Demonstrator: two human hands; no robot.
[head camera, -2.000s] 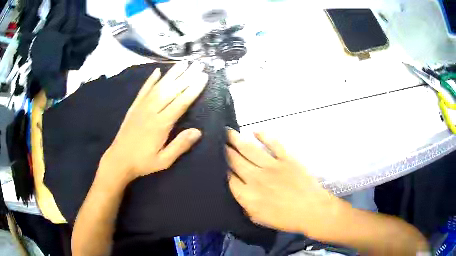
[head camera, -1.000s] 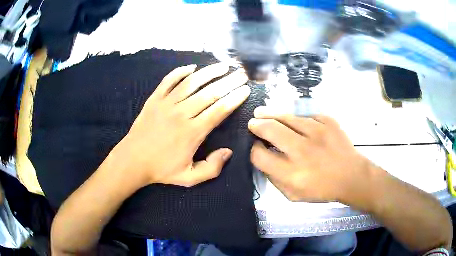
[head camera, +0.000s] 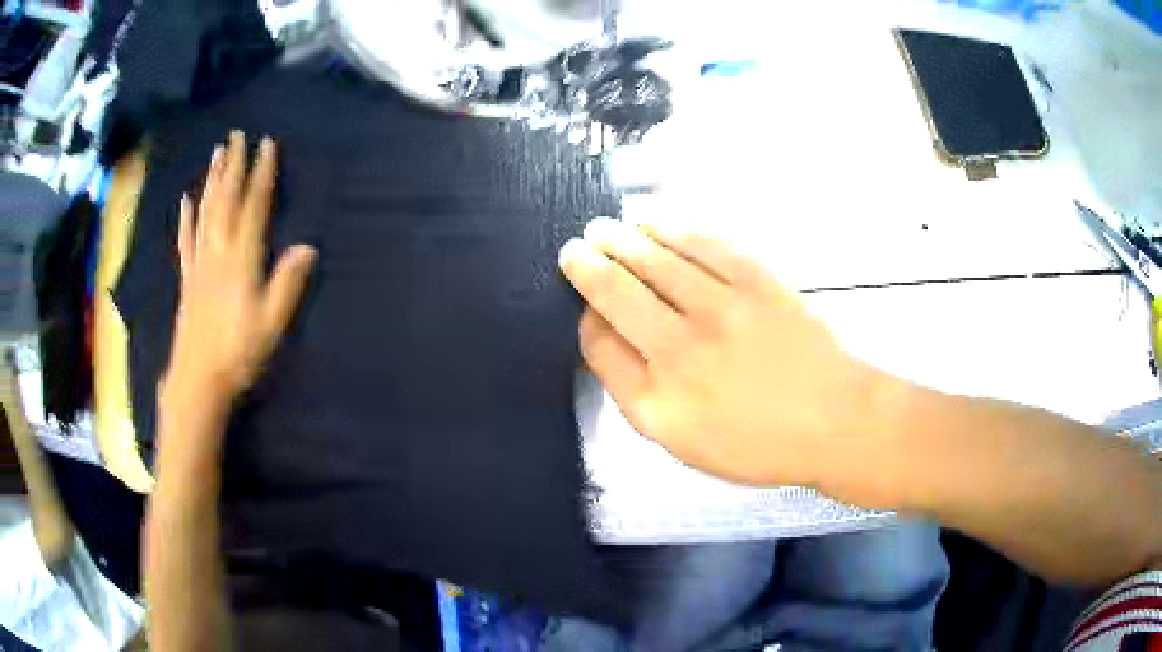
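Note:
A large black fabric panel lies on the white table, its right edge running up to the presser foot area of the sewing machine, and it hangs over the front edge. My left hand lies flat on the panel's left part, fingers apart. My right hand is at the panel's right edge, fingertips together on the cloth below the presser foot; whether they pinch it is unclear. The machine head is cut off by the top edge.
A smartphone lies at the upper right. Scissors lie at the right edge. A yellow-tan strip is left of the panel, with dark bundles beyond it. Part of another person's arm shows at the lower left.
My left hand has moved left, away from the presser foot, to the panel's left part. My right hand stays by the right edge. The black cloth now reaches further up at the left. The view has shifted.

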